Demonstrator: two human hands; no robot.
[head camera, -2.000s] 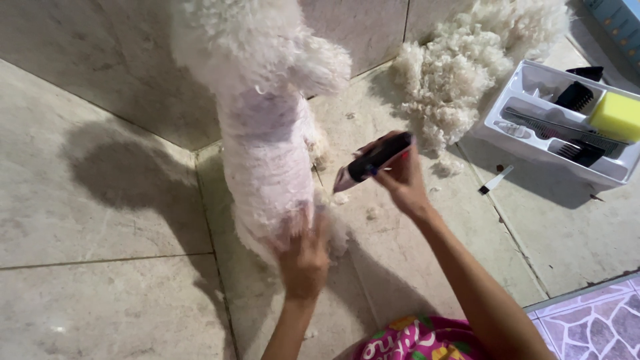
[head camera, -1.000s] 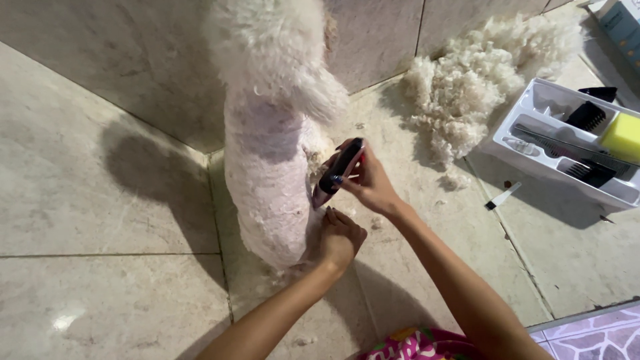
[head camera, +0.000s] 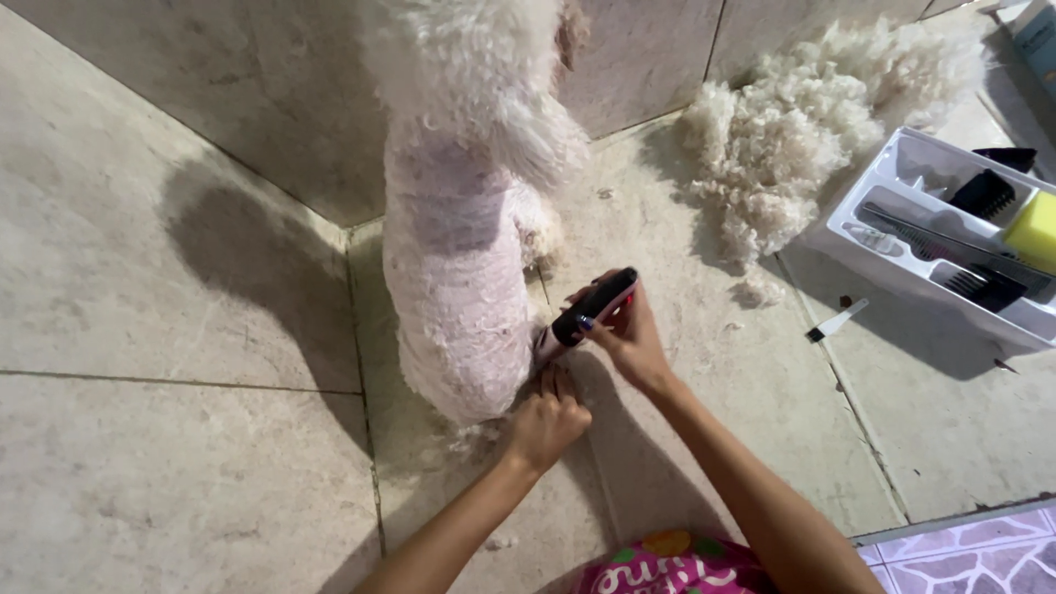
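A white dog (head camera: 462, 272) with a closely clipped body and a fluffy head and neck is on the tiled floor by the wall. My right hand (head camera: 631, 338) is closed around a black and pink cordless hair clipper (head camera: 598, 309), its blade end against the dog's flank near the rear. Just below the blade is my left hand (head camera: 550, 417), its fingers bent at the dog's hind leg. Whether those fingers pinch the leg or only touch it is hidden.
A heap of clipped curly fur (head camera: 784, 148) lies by the wall. To its right a white plastic tray (head camera: 932, 285) holds guide combs, a comb and a yellow sponge (head camera: 1035, 231). A small brush (head camera: 837, 322) lies on the floor. Tiled walls (head camera: 247, 91) stand behind the dog.
Two seconds ago my left hand was on the dog's rear with the clipper off its body. The left hand has since moved right to the hind leg, and the clipper has come to the flank.
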